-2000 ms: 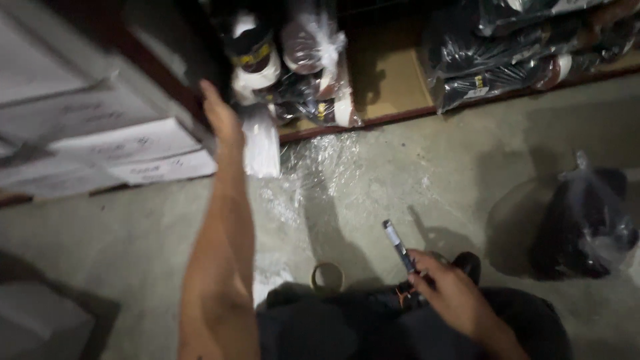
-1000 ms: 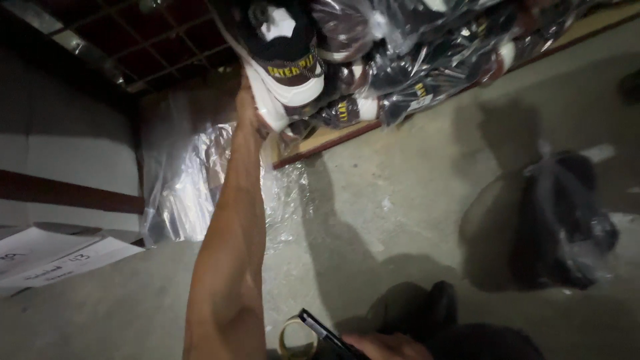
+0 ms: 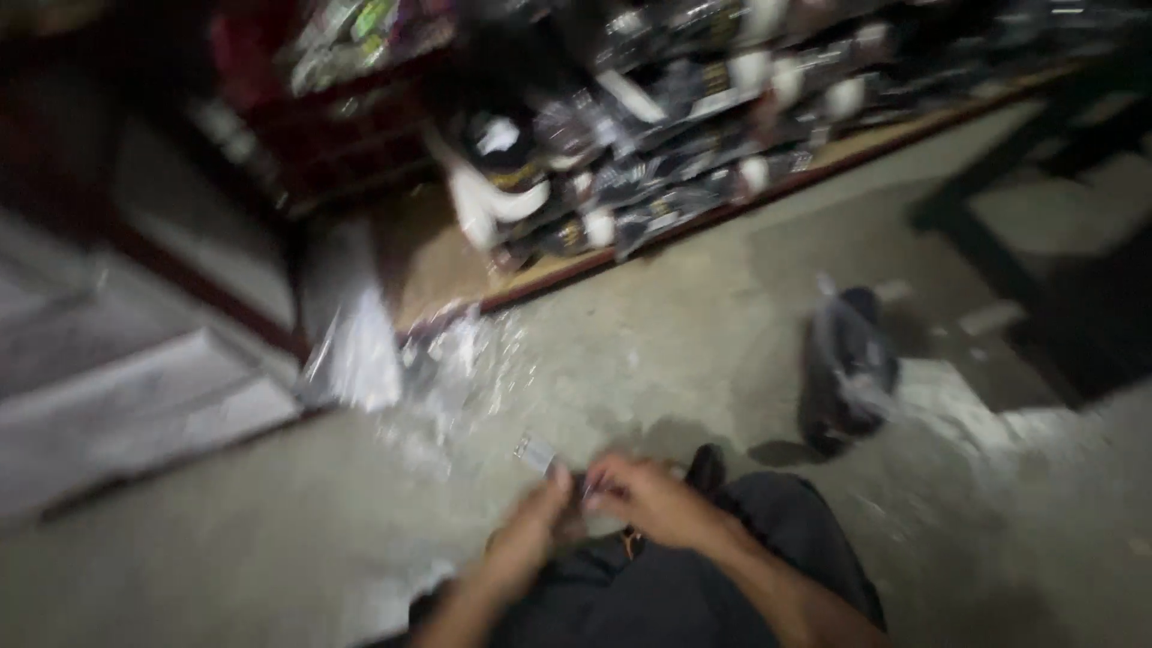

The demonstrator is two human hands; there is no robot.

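Close in front of my lap, both hands meet around a small dark pen-like object with a pale, printed end (image 3: 536,454). My left hand (image 3: 551,506) holds it, the pale end sticking out past the fingers. Beside it, my right hand (image 3: 634,495) has its fingers bent at the object's dark end; blur hides whether they grip it. A small orange thing (image 3: 633,542) shows just below my right hand, against my dark clothing.
Plastic-wrapped dark goods with white parts (image 3: 666,180) fill a low shelf (image 3: 558,270) ahead. White boxes (image 3: 153,405) stand left. Clear plastic wrap (image 3: 360,360) lies on the floor near the shelf's left end. A dark bagged bundle (image 3: 846,369) stands right, near a dark frame (image 3: 981,243).
My left hand has come back from the wrapped goods on the shelf to the pen-like object, beside my right hand. The view has swung considerably.
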